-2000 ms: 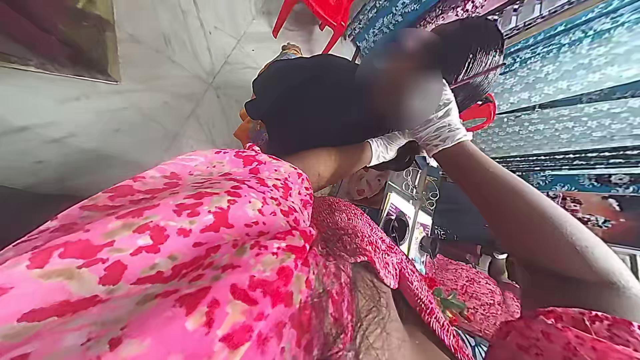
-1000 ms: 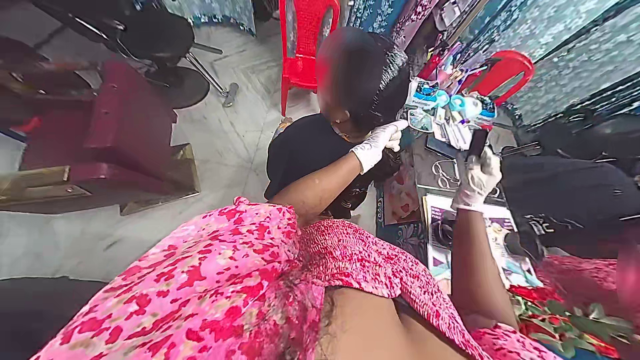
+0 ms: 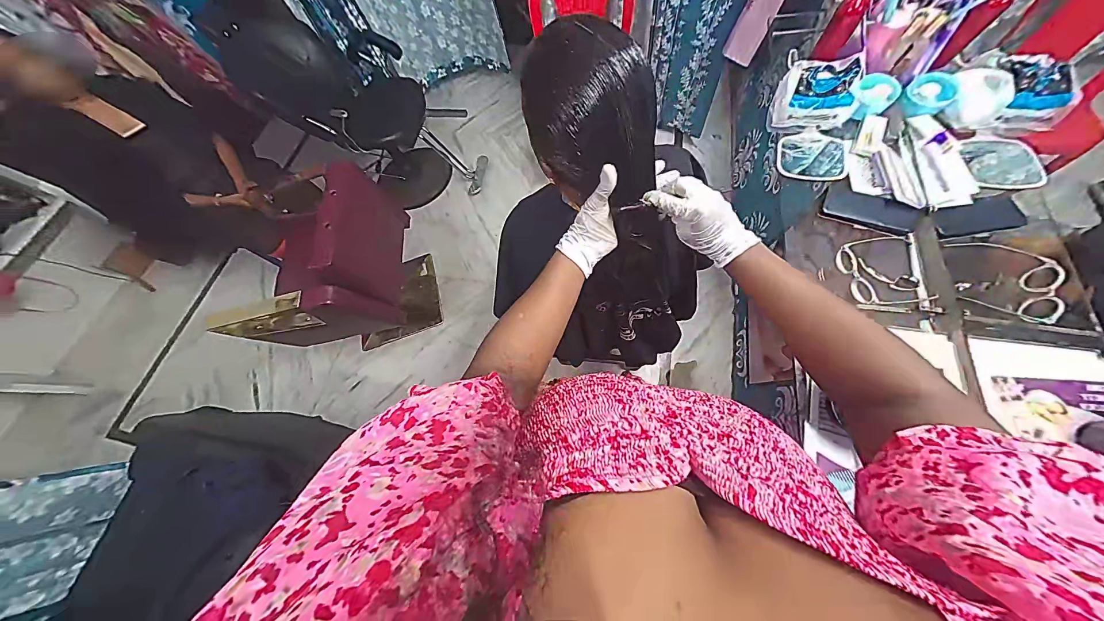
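Observation:
A seated person with long, dark, glossy hair (image 3: pixel 595 95) has their back to me and wears a black garment (image 3: pixel 526 250). My left hand (image 3: pixel 593 226), in a white glove, lies against the left side of the hair at neck height, thumb raised; its fingers are partly hidden, so its hold on the hair cannot be told. Just to the right, my right hand (image 3: pixel 703 216), also gloved, pinches a thin, dark tool (image 3: pixel 634 206) whose tip points left across the hair. The kind of tool cannot be told. Below the hands the hair hangs down the back in loose curls.
At the right, a table holds scissors (image 3: pixel 880 274), a dark case (image 3: pixel 871 210), small cartons (image 3: pixel 875 164) and a plastic basket (image 3: pixel 815 103). A maroon seat (image 3: pixel 345 241) and a black salon chair (image 3: pixel 371 103) stand left. Another person (image 3: pixel 112 164) sits at the far left.
My right hand has moved from over the table at the right to the hair, beside my left hand. The dark object it held up a second ago no longer shows in that form. The view has shifted.

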